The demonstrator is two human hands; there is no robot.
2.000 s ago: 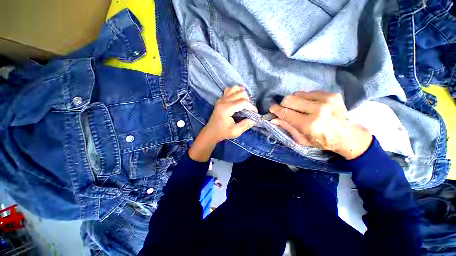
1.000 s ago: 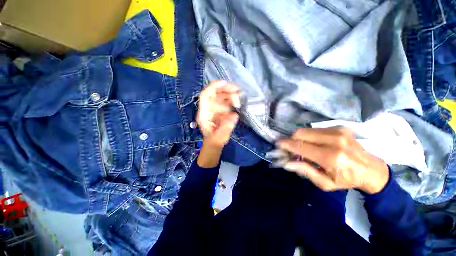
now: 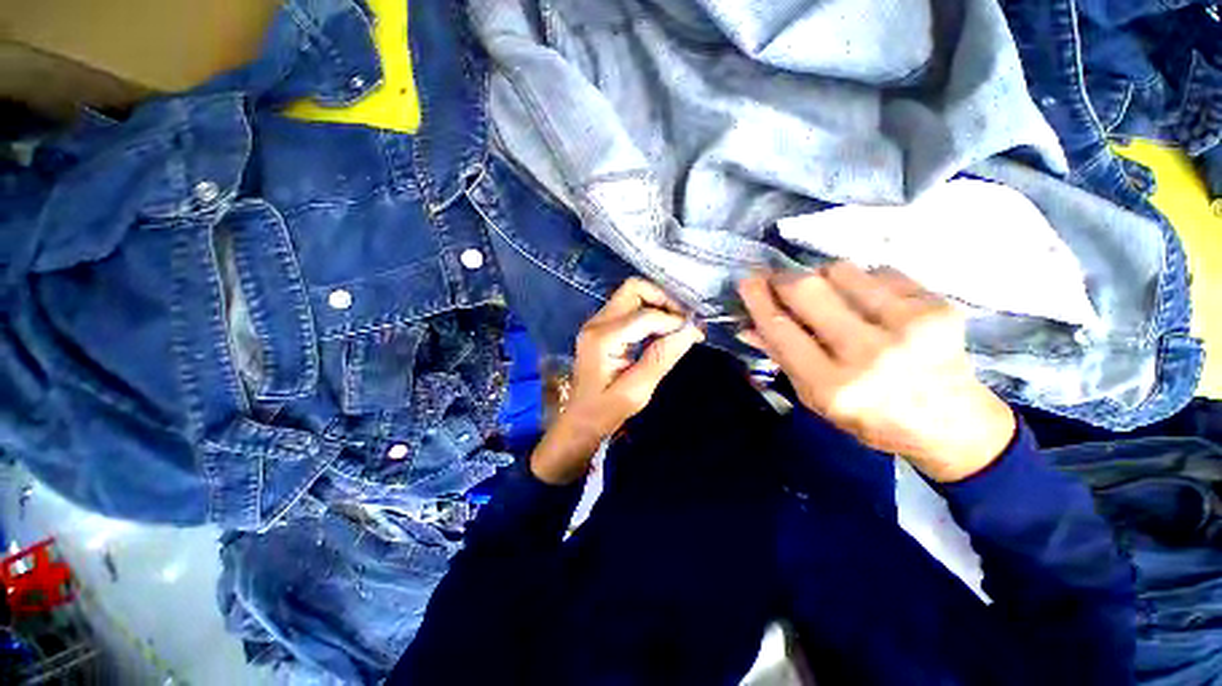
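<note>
A denim jacket [image 3: 791, 134], pale grey-blue side out, lies in front of me with its darker hem strip [image 3: 543, 248] running down toward my hands. My left hand [image 3: 623, 355] pinches the jacket's edge between thumb and fingers. My right hand [image 3: 878, 355] is just to the right, slightly blurred, with its fingertips at the same edge. A small thin metallic-looking tip shows between the two hands; the rest of it is hidden. A white pocket bag [image 3: 985, 248] lies spread above my right hand.
Another denim jacket [image 3: 121, 335] with silvery buttons lies at the left, over a yellow surface [image 3: 389, 67]. A brown cardboard box [image 3: 148, 40] is at the upper left. More denim [image 3: 1159, 523] lies at the right. A red object [image 3: 34, 576] is at the lower left.
My left hand has come down and closed on the jacket's edge. My right hand has moved slightly up beside it. The inside-out jacket's folds have shifted.
</note>
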